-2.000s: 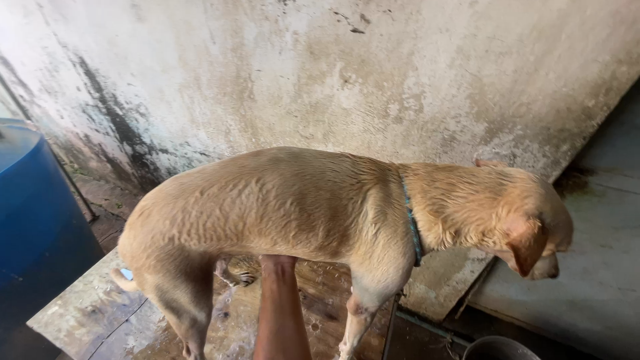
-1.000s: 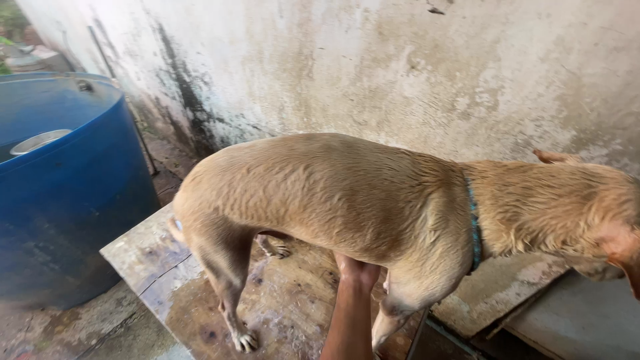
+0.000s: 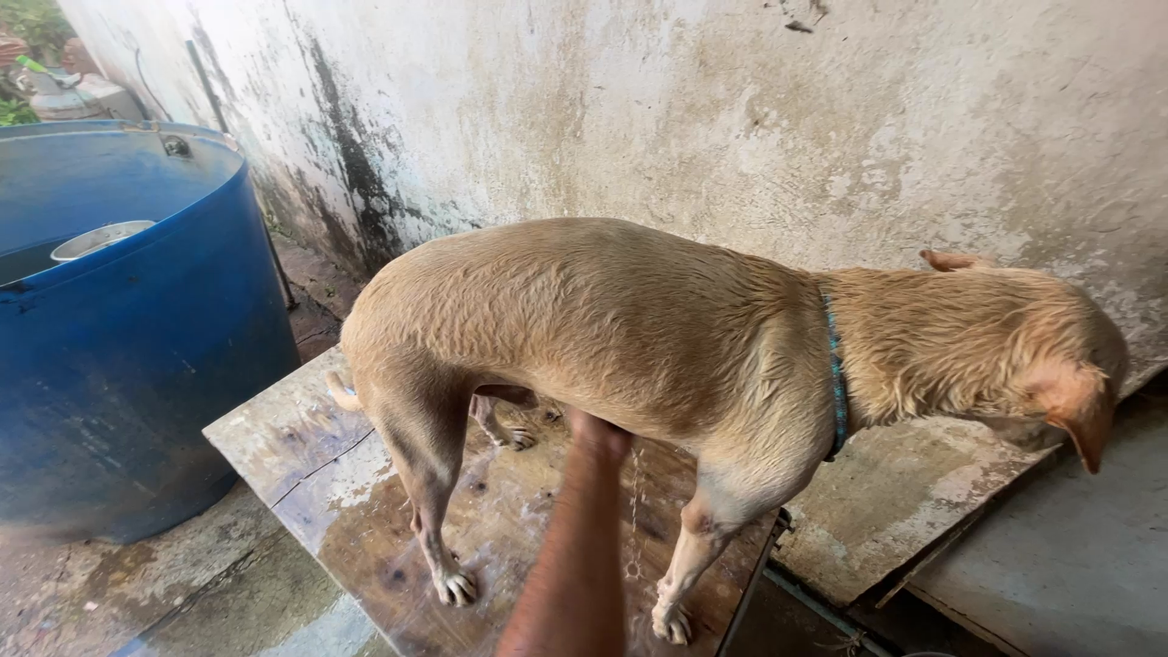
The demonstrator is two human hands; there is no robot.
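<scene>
A light tan dog (image 3: 584,319) stands side-on on a wet, stained wooden board (image 3: 319,493), its head at the right and its fur damp and ruffled. Around its neck is a teal collar (image 3: 835,365). My left hand (image 3: 598,433) touches the underside of its belly, just behind the front legs; the forearm rises from the bottom edge. The fingers are hidden by the dog's body. A thin chain (image 3: 636,511) hangs just right of my wrist. My right hand is out of view.
A large blue tub (image 3: 137,365) with a metal bowl (image 3: 100,239) inside stands at the left. A stained wall (image 3: 639,119) runs behind the dog. At the right a slanted slab (image 3: 903,502) lies beyond the board's edge.
The dog has turned its face away towards the wall, where its muzzle showed in profile two seconds ago. My left hand stays under its belly. The view has shifted left, showing more of the tub.
</scene>
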